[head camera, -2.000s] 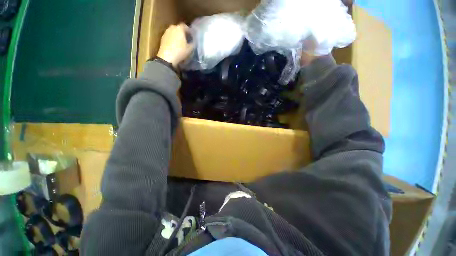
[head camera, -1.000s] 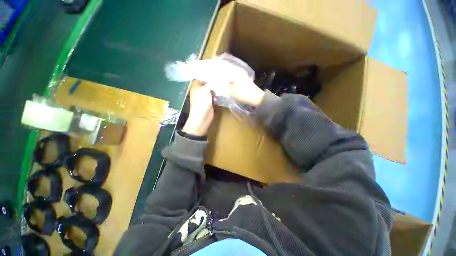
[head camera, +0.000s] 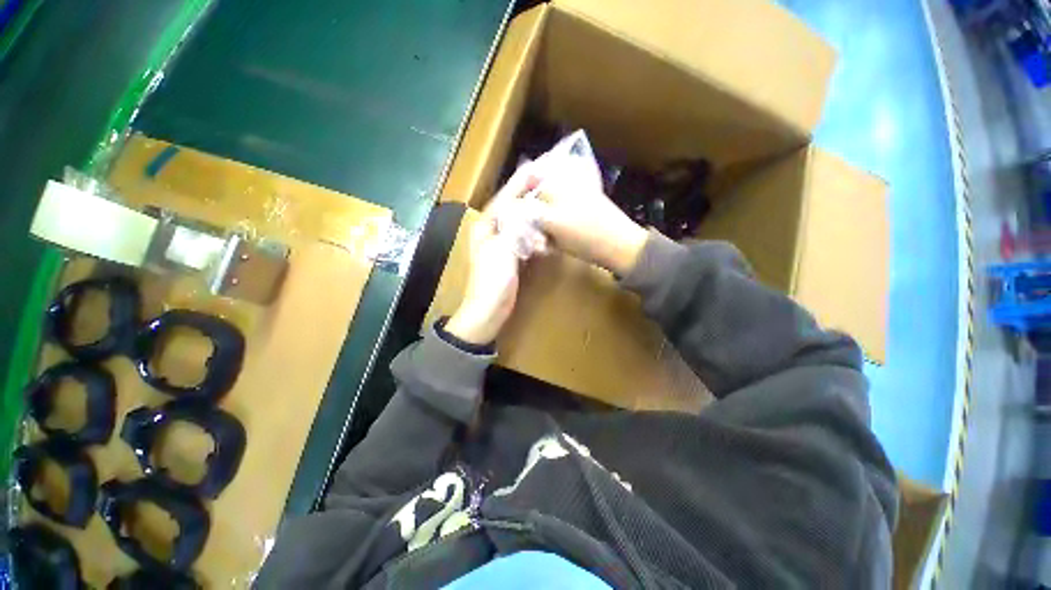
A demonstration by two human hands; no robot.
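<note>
My left hand and my right hand meet over the near left edge of the open brown carton. Both hold a crumpled, whitish clear plastic bag, bunched small between them; part of it is hidden by the fingers. Black parts lie inside the carton, partly covered by my right hand. Black ring housings lie in rows on the cardboard mat at the left.
A white roll in a holder sits at the mat's far end. The dark green bench top runs beyond the mat, bordered by a green edge strip. A carton flap sticks out over the light blue floor. Another box is at lower right.
The bag has come out of the carton's far part to its near left edge and is bunched smaller. Both hands have come together on it. The view has turned, showing more ring housings.
</note>
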